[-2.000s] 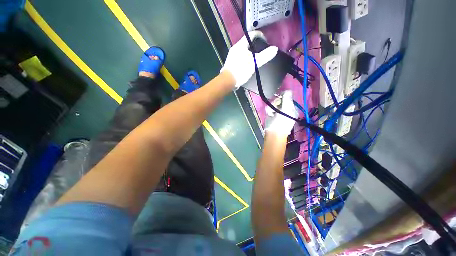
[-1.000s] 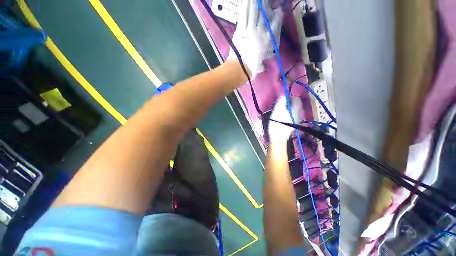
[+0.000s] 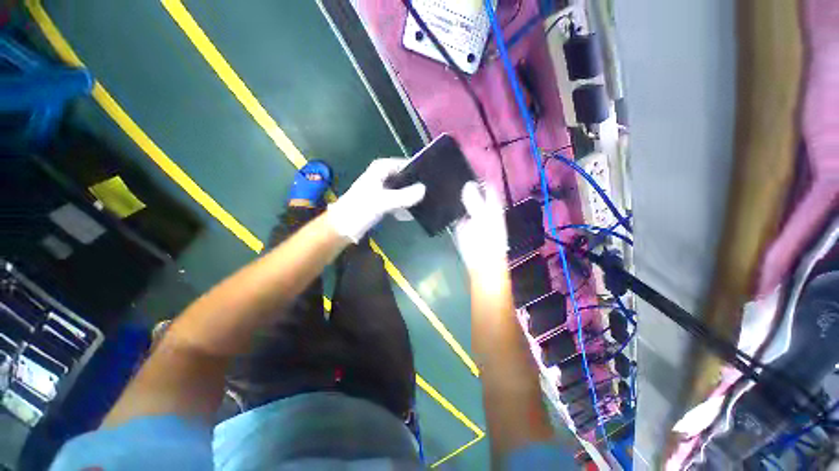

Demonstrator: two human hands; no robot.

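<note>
A flat black set-top box point(image 3: 436, 182) is held tilted in front of the rack, over the shelf's front edge. My left hand point(image 3: 375, 198), in a white glove, grips its left side with the thumb on top. My right hand point(image 3: 484, 225), also gloved, is at its right side with fingertips at the edge. Several more black boxes point(image 3: 546, 311) lie in a row on the pink shelf lining point(image 3: 432, 87). No cable shows plugged into the held box.
A white perforated unit point(image 3: 451, 32) lies at the shelf's top end. Power strips with black adapters point(image 3: 583, 57) run behind. A blue cable point(image 3: 521, 92) and a black cable bundle point(image 3: 681, 317) hang across the rack. Dark crates point(image 3: 74, 221) stand on the floor at left.
Both hands have come back from the shelf toward me and now hold a black box between them. The white unit shows more fully, and the shelf beside it is uncovered.
</note>
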